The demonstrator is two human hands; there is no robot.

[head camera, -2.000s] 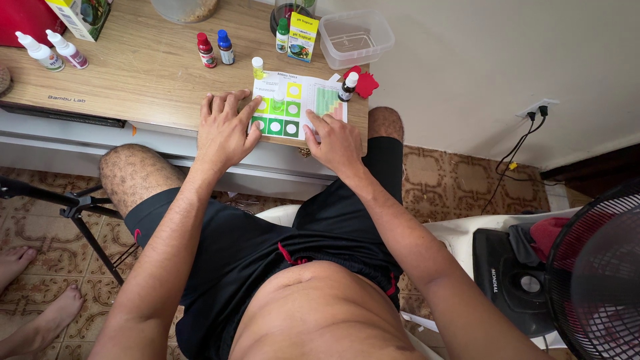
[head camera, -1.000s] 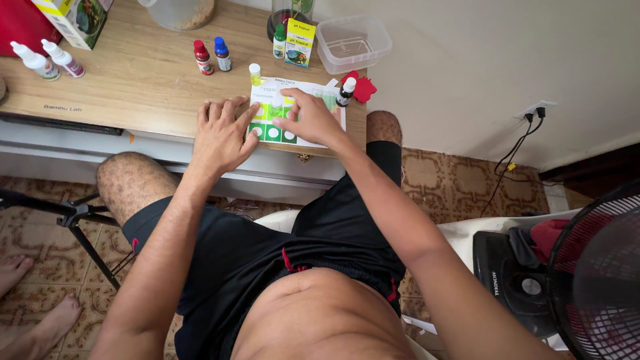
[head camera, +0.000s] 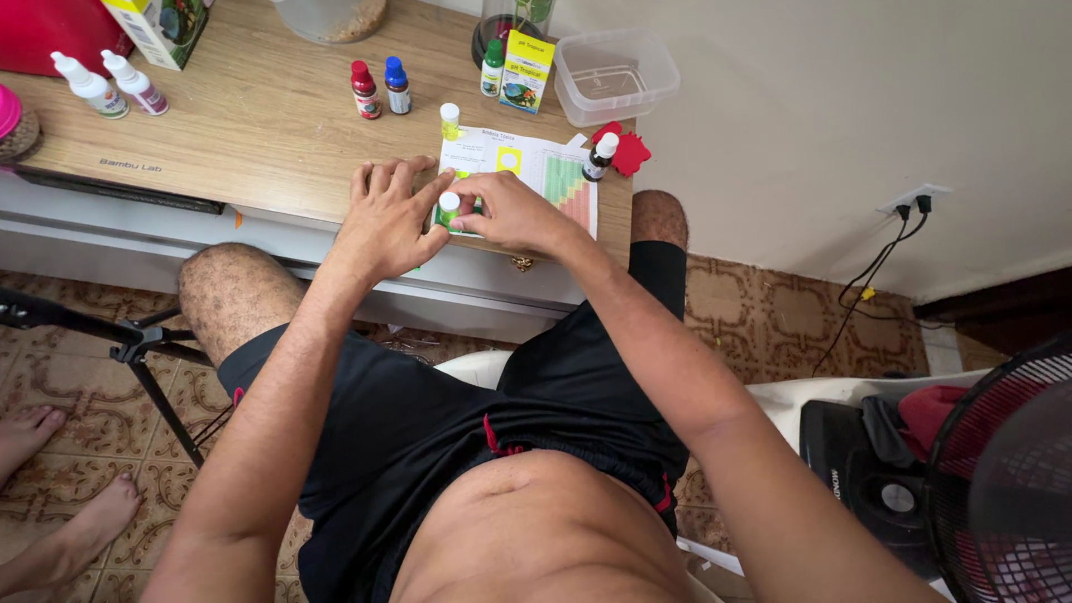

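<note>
My right hand [head camera: 511, 213] pinches a small white-capped vial [head camera: 450, 209] of yellow-green liquid, upright over the lower left of a printed colour chart [head camera: 572, 172]. My left hand [head camera: 392, 213] rests beside it with spread fingers, fingertips on the wood and at the chart's left edge, holding nothing. A second white-capped vial [head camera: 450, 122] with yellow liquid stands at the chart's top left corner. A dark bottle with a white cap [head camera: 600, 157] stands at the chart's right side, next to a red flat piece [head camera: 631, 155]. My right fingers hide part of the chart.
On the wooden tabletop [head camera: 276, 126] stand red-capped [head camera: 365, 90] and blue-capped [head camera: 398, 86] bottles, a green-capped bottle [head camera: 492, 69], a yellow box [head camera: 527, 72], a clear plastic container [head camera: 615, 79] and two white dropper bottles. A fan [head camera: 1005, 477] and a tripod [head camera: 138, 339] flank my legs. Another person's feet show at left.
My right hand has moved left from the chart's right part, over the chart to its lower left, and now has a vial between its fingers. My left hand has stayed nearly in place.
</note>
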